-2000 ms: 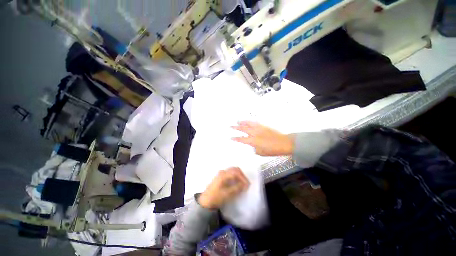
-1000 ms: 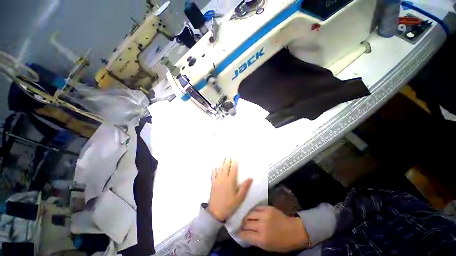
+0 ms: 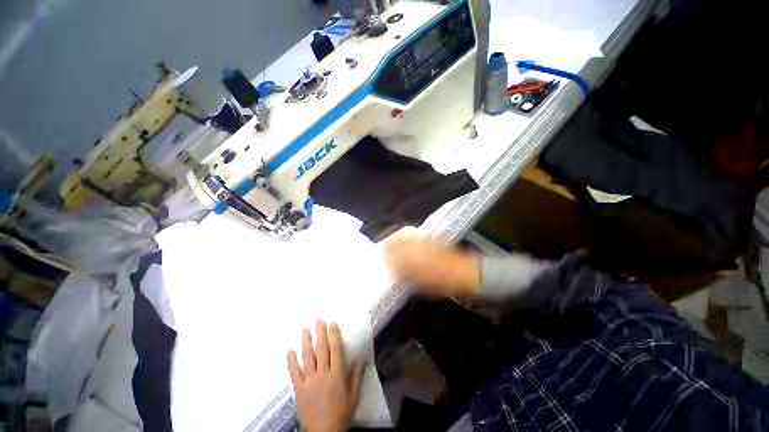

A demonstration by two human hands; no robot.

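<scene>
A large white piece (image 3: 253, 312), strongly overexposed, lies on the table left of and below the needle area; its near corner hangs over the front edge. My left hand (image 3: 327, 380) lies flat on its near part, fingers spread. My right hand (image 3: 430, 266) is blurred at the table's front edge, by the white piece's right side; its fingertips are lost in glare. The white sewing machine (image 3: 337, 126) with a blue stripe stands behind. Dark panels (image 3: 384, 186) lie under its arm. The presser foot area (image 3: 291, 221) is too small to read.
A grey ruled scale (image 3: 497, 173) runs along the table's front edge. A grey spool (image 3: 496, 84) and an orange-handled tool (image 3: 529, 87) are at the right. A dark strip (image 3: 152, 363) and pale pieces (image 3: 76, 337) lie left. Another machine (image 3: 126, 152) stands behind.
The view has swung right. My right hand has left the white piece's near corner and moved up along the front edge. My left hand stays flat on the piece.
</scene>
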